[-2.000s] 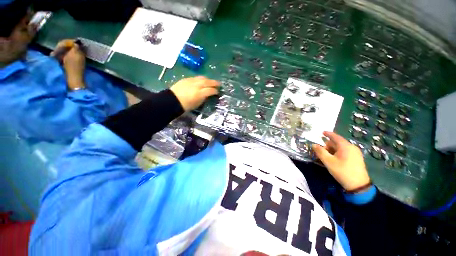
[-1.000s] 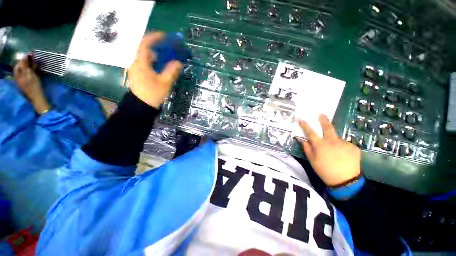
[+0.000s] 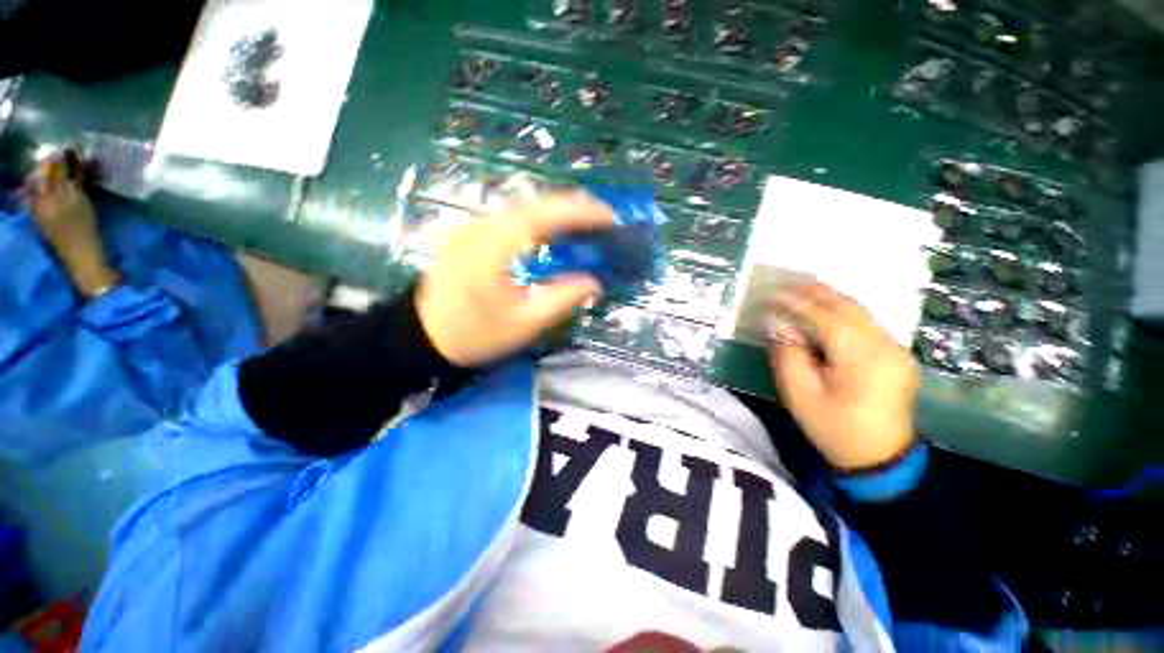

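Observation:
My left hand (image 3: 504,278) is blurred and holds a bright blue block (image 3: 619,242) between thumb and fingers, over the clear blister tray (image 3: 549,134) with small dark parts in its pockets. My right hand (image 3: 849,370) is at the lower part of a white paper sheet (image 3: 830,249). Its fingers are bent together over a grey-brown patch (image 3: 770,296) on the paper. Whether its fingertips hold anything is too blurred to tell.
Another clear tray (image 3: 1008,274) with round dark parts lies right of the paper. A white sheet (image 3: 275,115) with a pile of dark parts lies at the upper left. A neighbouring worker's hand (image 3: 70,217) is at the far left. A white box (image 3: 1150,242) stands at the right edge.
My left hand has picked up the blue block and carried it right, over the tray. The dark parts seen earlier on the white paper no longer show. My right hand's fingers have curled in.

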